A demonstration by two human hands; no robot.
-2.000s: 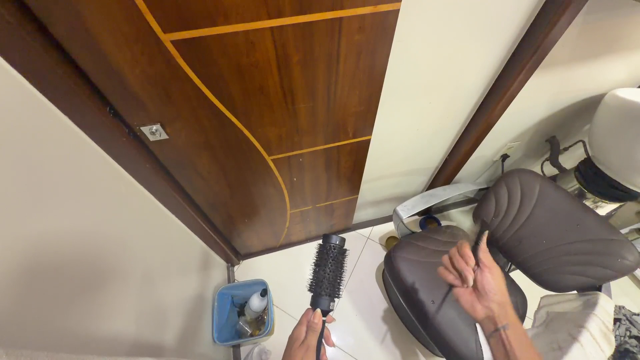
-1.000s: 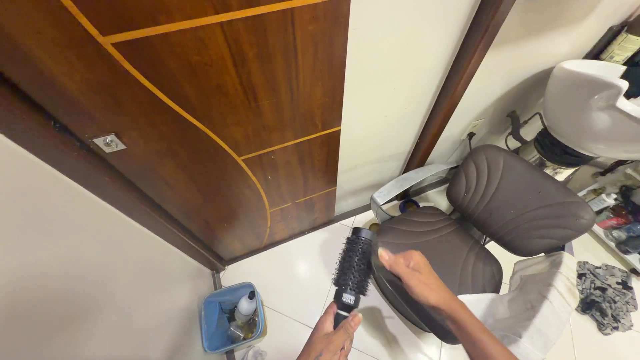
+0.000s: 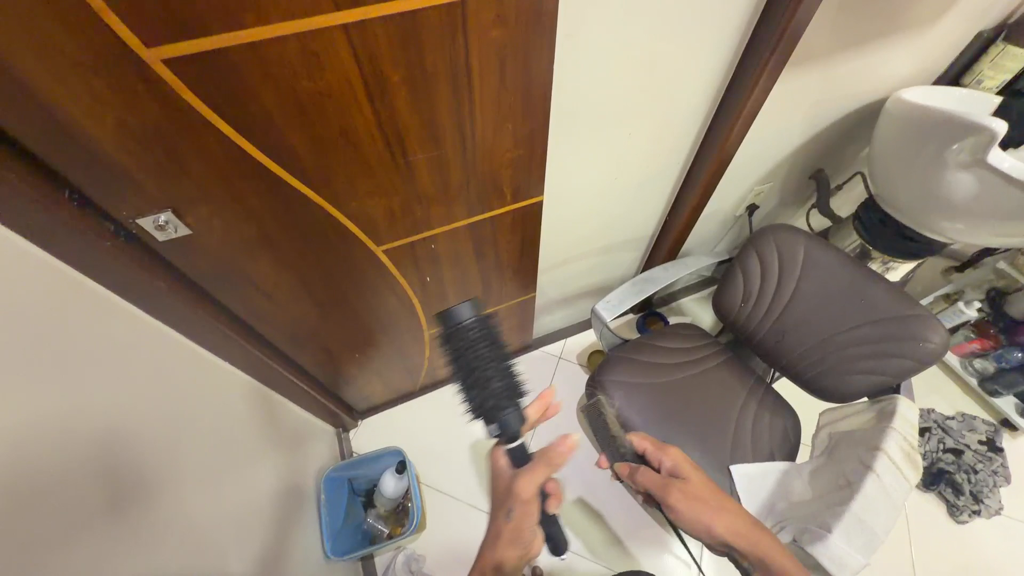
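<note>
A black round hairbrush (image 3: 482, 364) stands tilted at the centre of the view, its bristled barrel up and its handle between the fingers of my left hand (image 3: 524, 488). To the right, my right hand (image 3: 672, 484) grips a dark comb (image 3: 612, 432), blurred, with its teeth towards the upper left; a thin dark tail runs down below the hand. The comb and the brush are apart. Behind the comb lies the seat of a brown padded salon chair (image 3: 696, 384).
A blue bin (image 3: 332, 512) with a bottle in it stands on the tiled floor at lower left. A wooden door (image 3: 336, 120) fills the upper left. At right are a white washbasin (image 3: 920, 168), a white towel (image 3: 856, 472) over the armrest and a patterned cloth (image 3: 964, 464) on the floor.
The comb now shows clearly in my right hand, lower and nearer my left hand than two seconds ago. The brush has tipped over to the left, and my left hand's fingers have shifted on its handle.
</note>
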